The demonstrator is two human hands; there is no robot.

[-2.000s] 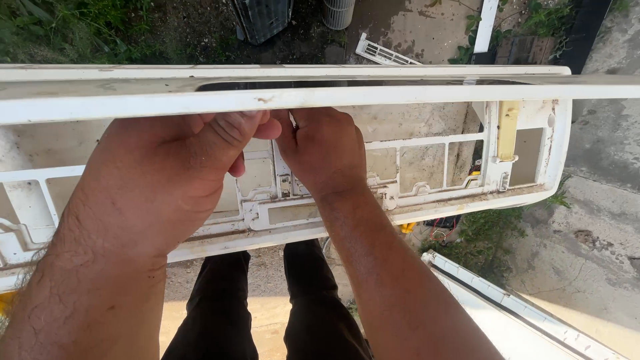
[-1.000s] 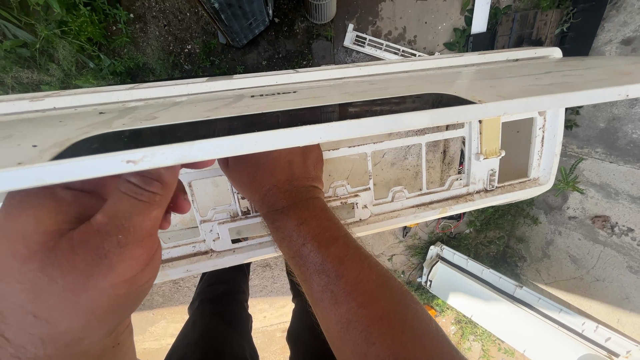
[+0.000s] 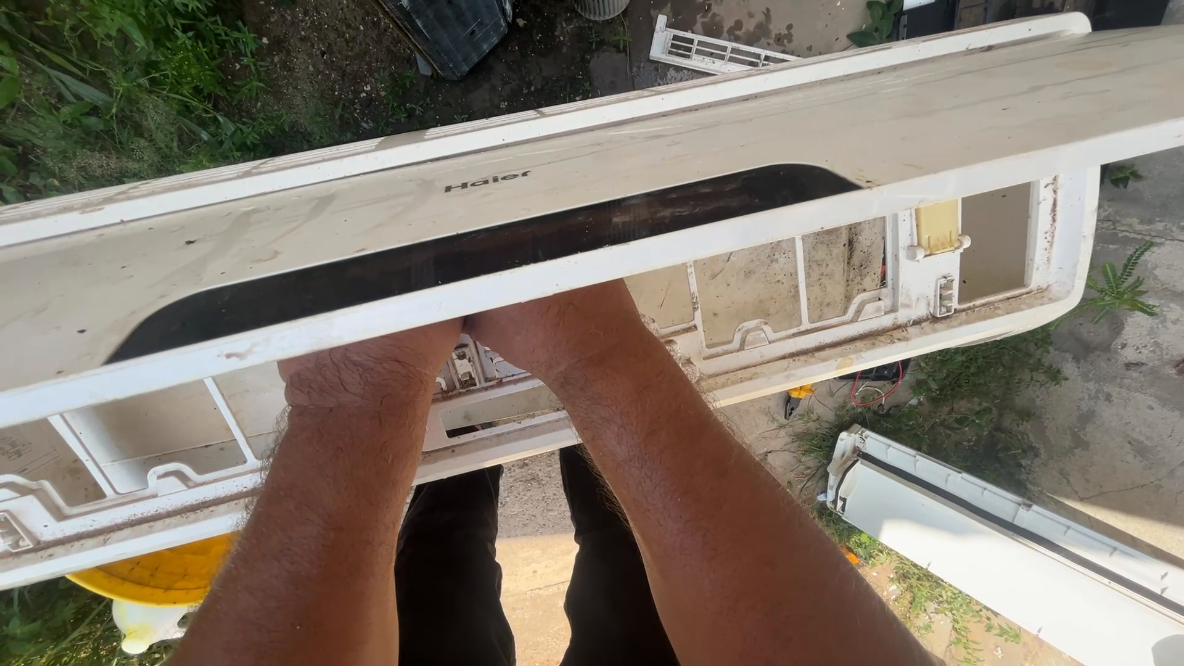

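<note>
A long white Haier air conditioner front panel (image 3: pixel 592 148) with a dark display strip (image 3: pixel 499 250) spans the view, tilted up from a white plastic housing frame (image 3: pixel 795 361). The frame has ribbed openings and a yellowed plastic tab (image 3: pixel 937 228) near its right end. My left hand (image 3: pixel 379 356) and my right hand (image 3: pixel 527 328) reach side by side under the panel's lower edge, near the middle of the frame. The panel hides the fingers of both hands, so what they touch or hold cannot be told.
A white grille piece (image 3: pixel 712 48) lies on the ground beyond. At lower right lies another long white unit part (image 3: pixel 999 546), with orange-handled pliers (image 3: pixel 797 400) nearer the frame. A yellow basin (image 3: pixel 157 569) is at lower left. Green plants (image 3: pixel 102 83) grow at upper left.
The front panel has tilted so that more of its face and its dark strip show. My left hand has gone from the panel's edge to under it, beside my right hand.
</note>
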